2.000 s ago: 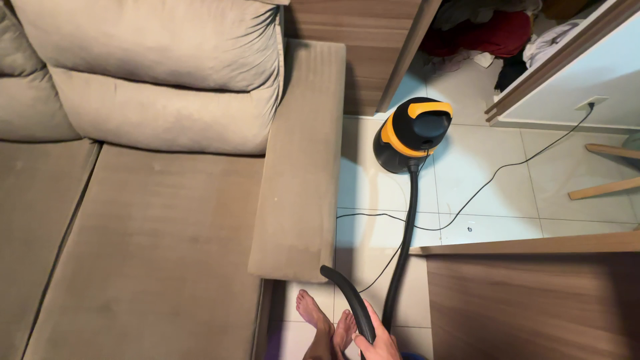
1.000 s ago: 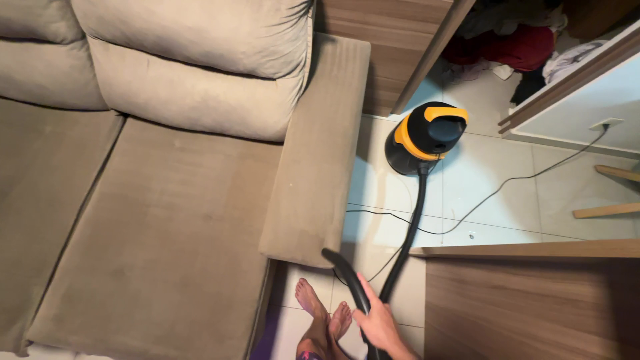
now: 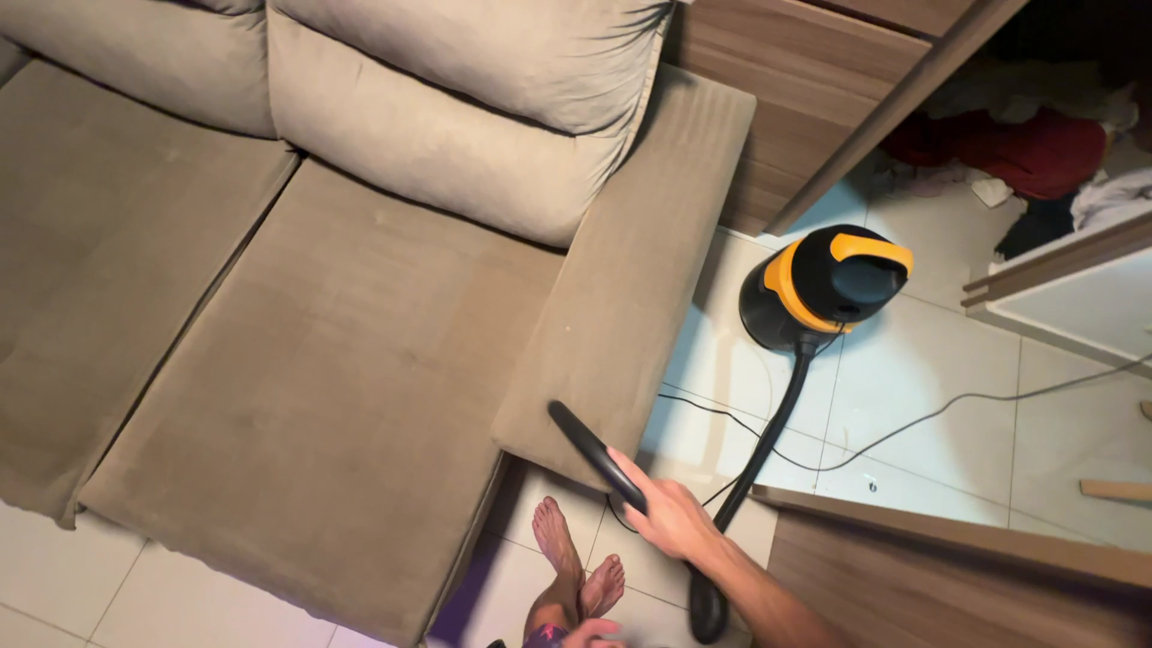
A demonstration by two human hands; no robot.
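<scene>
My right hand [image 3: 670, 515] is closed around a curved black vacuum wand [image 3: 585, 441], whose tip lies at or just over the front part of the beige sofa's armrest [image 3: 630, 270]. A black corrugated-looking hose [image 3: 765, 441] runs from the black and yellow canister vacuum cleaner [image 3: 819, 288] down past my right forearm. My left hand [image 3: 594, 633] shows only in part at the bottom edge, near my legs, its fingers partly bent; whether it holds anything is not visible.
The power cord [image 3: 936, 409] crosses the tiled floor beside the cleaner. A wooden cabinet [image 3: 810, 81] stands behind the armrest, and a wooden panel [image 3: 936, 576] is at lower right. Clothes [image 3: 1017, 153] lie in a heap at upper right. My bare feet [image 3: 558, 540] are beside the sofa.
The wand tip has moved from the armrest's front edge onto or over its top. Part of my left hand has come into view at the bottom.
</scene>
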